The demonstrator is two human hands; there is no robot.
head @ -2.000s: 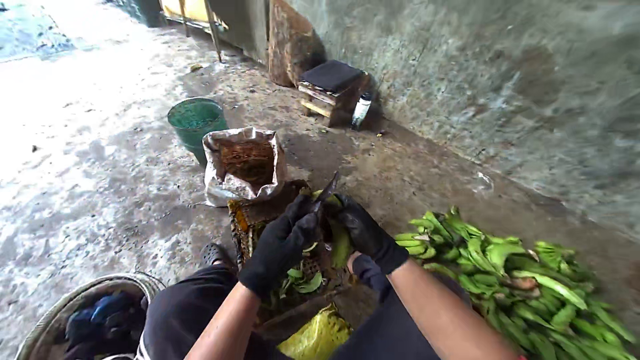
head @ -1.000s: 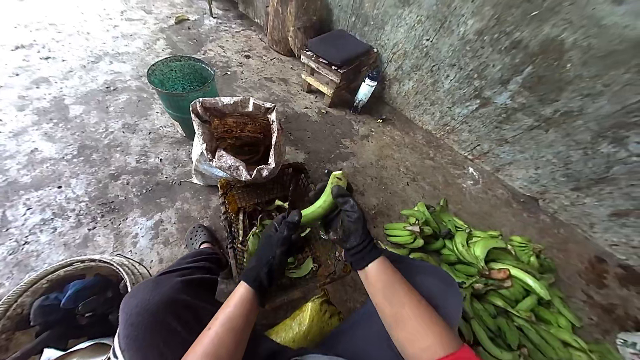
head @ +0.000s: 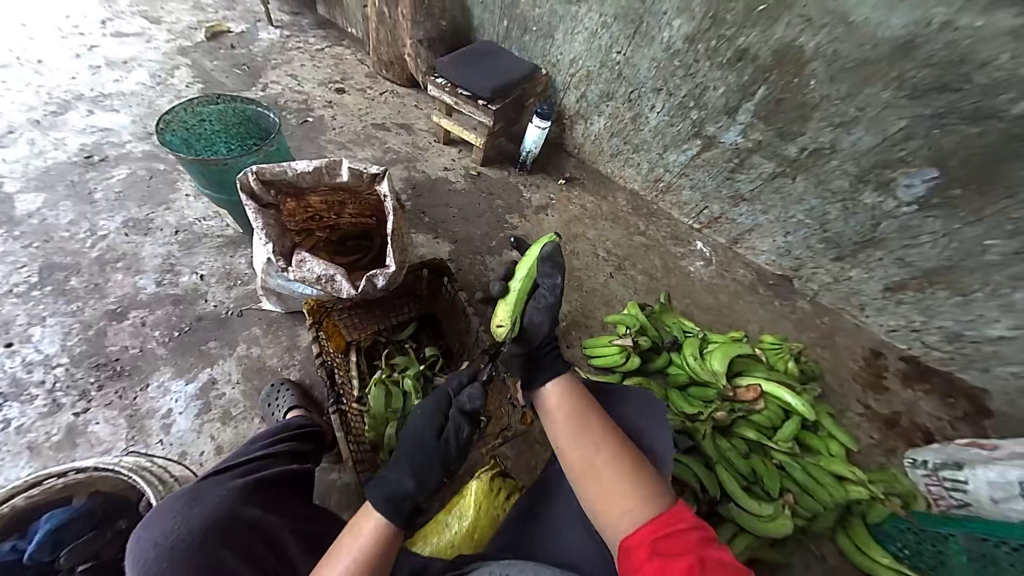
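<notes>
A green plantain (head: 520, 290) lies in my right hand (head: 542, 312), its fingers and thumb around it, in a black glove. Below and left of it is my left hand (head: 436, 440), also gloved in black and closed around a dark, slim tool, probably a knife, whose tip comes close to the plantain's lower end. Most of the tool is hidden by the fingers. Under the hands stands a woven crate (head: 344, 384) with green peels (head: 394, 392) inside. A large heap of green plantains (head: 744, 416) lies on the floor to the right.
An open sack (head: 268, 240) stands beyond the crate, beside a green bucket (head: 228, 172). Near the wall are a wooden stool (head: 472, 108) with a dark cushion and a bottle (head: 534, 140). A basket (head: 152, 480) holding dark cloth is at lower left, a green crate (head: 960, 544) at lower right.
The plantain, between both hands one second ago, now rests upright in my right hand alone. My left hand has drawn back from it, lower and to the left.
</notes>
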